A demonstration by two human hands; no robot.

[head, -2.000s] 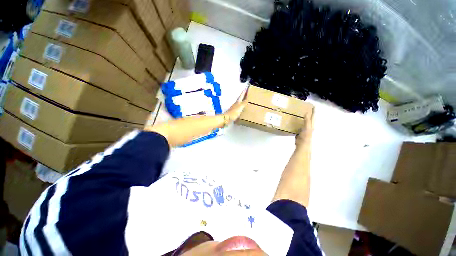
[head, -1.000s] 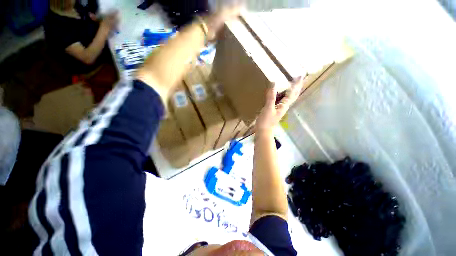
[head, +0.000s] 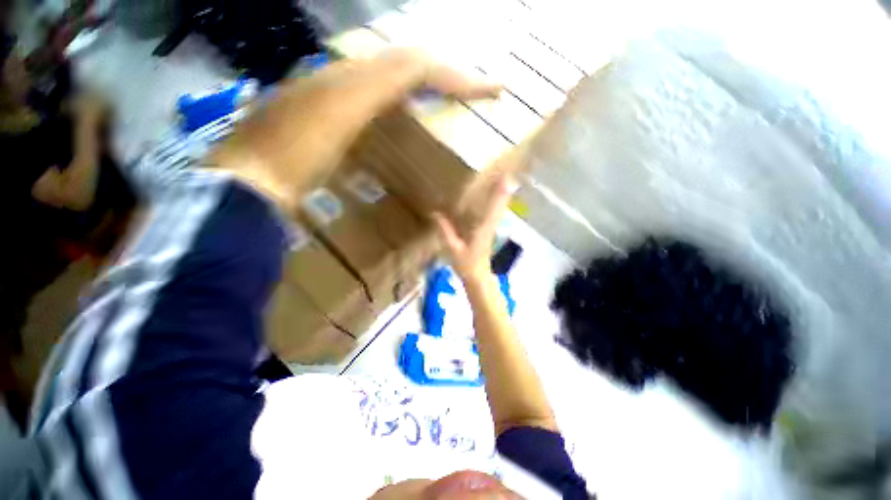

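Brown cartons (head: 430, 161) with white barcode labels stand in a stacked row at the upper middle, blurred by motion. My left hand (head: 454, 86) reaches over their tops, fingers forward; its grip is unclear. My right hand (head: 474, 239) is raised at their near side, thumb and fingers apart, against or very close to the cartons. I cannot tell whether it touches them. Blue-and-white retail boxes (head: 440, 358) lie on the white table below my right hand, partly behind my forearm.
A large black cable heap (head: 684, 332) lies at the right beside the translucent sheeting (head: 674, 127). A phone (head: 506, 256) lies beyond the retail boxes. A person (head: 73, 176) is at the far left, near more blue-and-white boxes (head: 210, 105) and another black heap (head: 249, 34).
The carton held between my hands has come down among the row and no longer stands out above it. My right hand has moved slightly left and down. The view has shifted.
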